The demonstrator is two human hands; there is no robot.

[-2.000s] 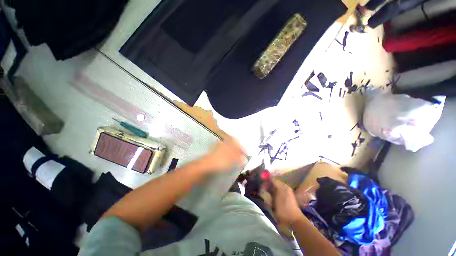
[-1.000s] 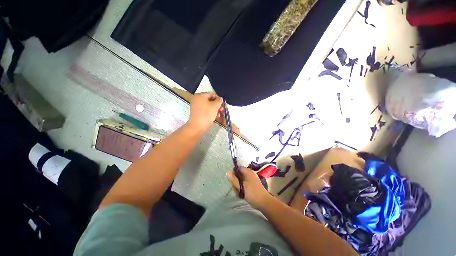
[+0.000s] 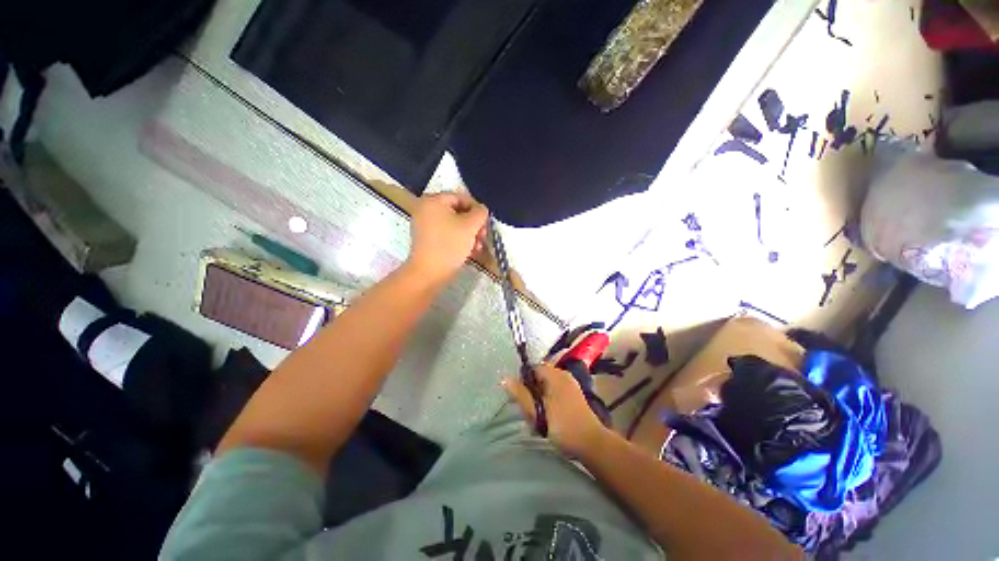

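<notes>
My right hand (image 3: 564, 408) grips the dark handles of the long shears (image 3: 506, 287), whose blades point away from me towards the cloth. My left hand (image 3: 444, 236) has its fingers drawn together at the blade tips; whether they pinch the blades or something small is unclear. The black garment panel (image 3: 559, 132) lies flat just beyond both hands, its rounded lower edge near the left fingertips. A mottled gold-brown weight (image 3: 641, 55) rests on the panel. Brown paper (image 3: 498, 268) shows beside the blades.
A brown-red phone-like rectangle in a cream case (image 3: 261, 305) and a thin green tool (image 3: 285, 253) lie on the table left. Black scraps (image 3: 745, 137) are scattered right. A white bag (image 3: 931, 225) and blue and purple cloth (image 3: 827, 438) are at the right.
Since two seconds ago, my left hand has moved up and left to the blade tips, and the shears now show clearly in my right hand. The panel and weight appear higher as the view shifts.
</notes>
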